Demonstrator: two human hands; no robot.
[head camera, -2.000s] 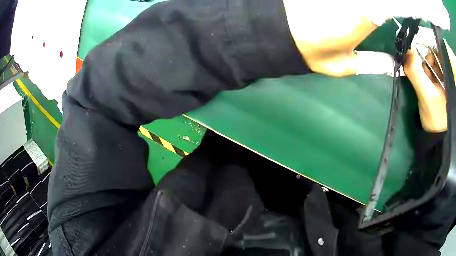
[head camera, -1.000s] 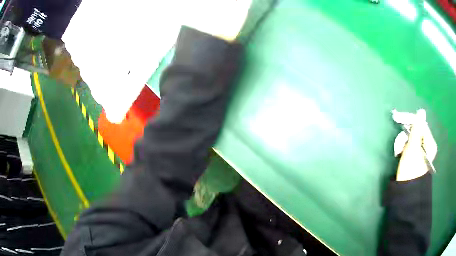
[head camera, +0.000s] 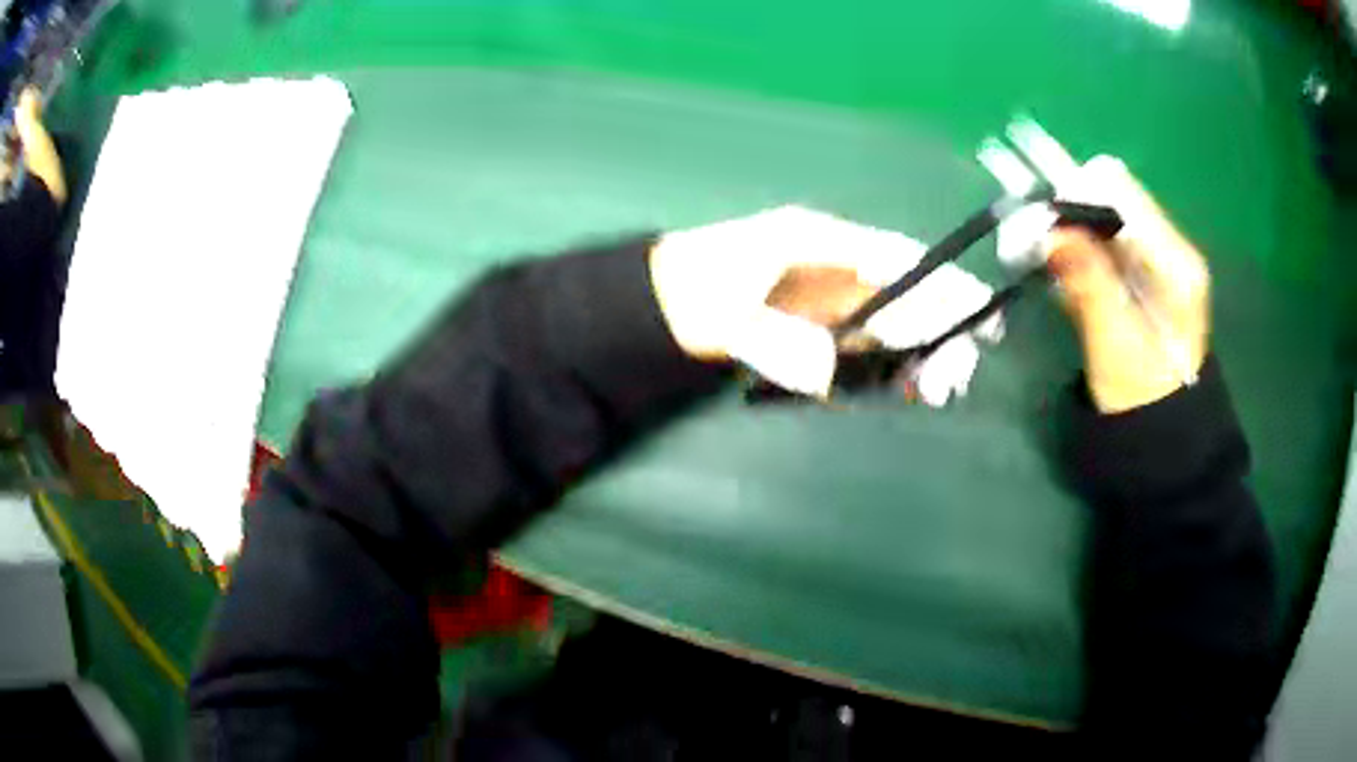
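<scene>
A thin black phone frame (head camera: 935, 265) is held above the green mat, slanting up to the right, its open middle showing between two slim rails. My left hand (head camera: 811, 290), washed out by glare, grips its lower left end between thumb and fingers. My right hand (head camera: 1139, 283), with white coverings on the fingertips, holds its upper right end. The image is blurred, and I cannot tell whether a tool is in my right hand.
A large white sheet (head camera: 201, 283) lies at the left of the green mat (head camera: 833, 521). Another person's hand (head camera: 39, 146) and dark sleeve show at the far left edge. Something red (head camera: 491, 603) is below the bench's front edge. A yellow floor line (head camera: 112, 596) is at lower left.
A second ago my hands were far apart, the left mostly out of view at the top. Now both are together at a black frame, and the view has turned, showing the whole white sheet.
</scene>
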